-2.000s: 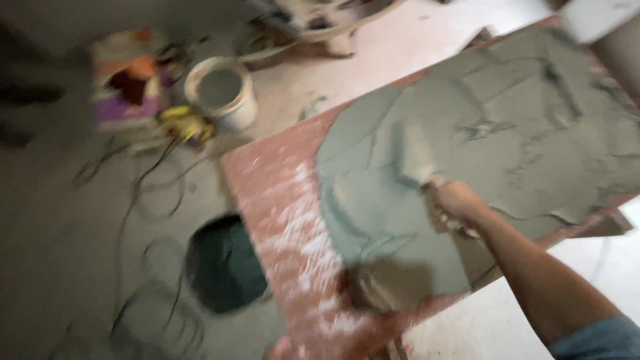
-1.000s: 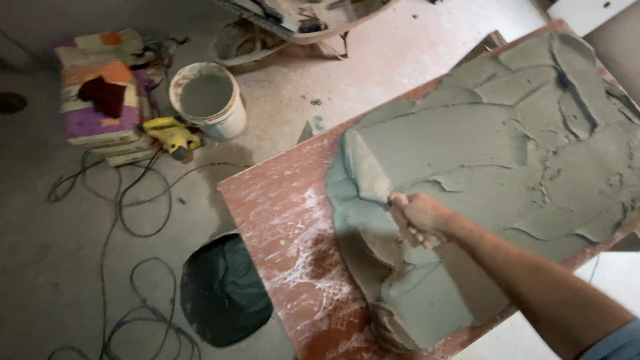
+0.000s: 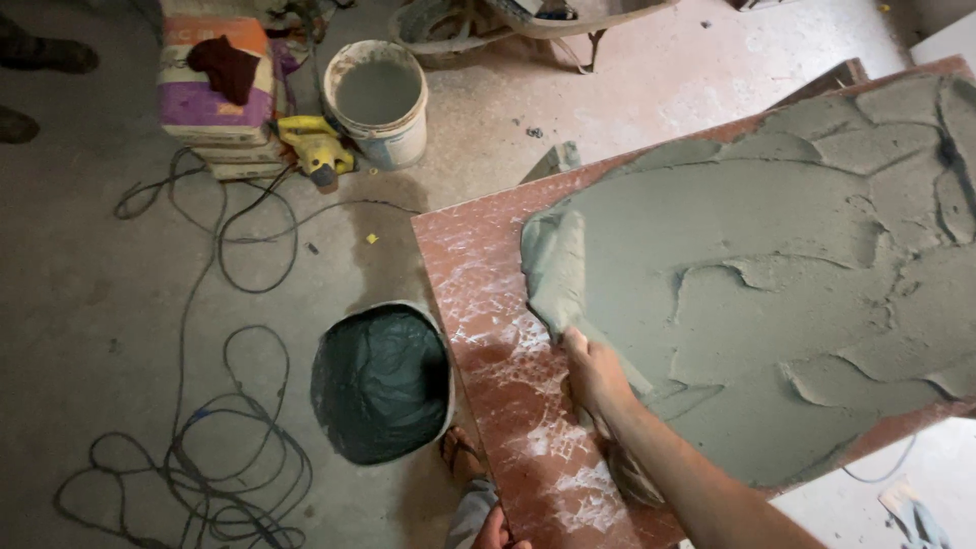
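My right hand (image 3: 598,370) grips the handle of a mortar-coated trowel (image 3: 568,286), whose long blade lies on grey mortar near its left edge. The wet mortar (image 3: 762,305) covers most of a large reddish tile or board (image 3: 496,305), with ridges toward the far right and a smoother area beside the blade. At the bottom, my left hand (image 3: 499,534) holds the near left edge of the tile; only some fingers show. A lump of mortar lies partly hidden under my right forearm.
Left of the tile, a bucket of dark mortar (image 3: 381,381) stands beside a sandaled foot. Farther back are a white bucket (image 3: 393,141), a yellow power tool (image 3: 316,149), stacked bags (image 3: 217,99) and a wheelbarrow (image 3: 587,27). A looped cable (image 3: 183,366) crosses the floor. Another person's feet (image 3: 46,53) show upper left.
The trowel in my right hand has moved along the mortar toward its left edge, and the surface behind it is smoother. My left hand shows at the tile's edge. The view has shifted.
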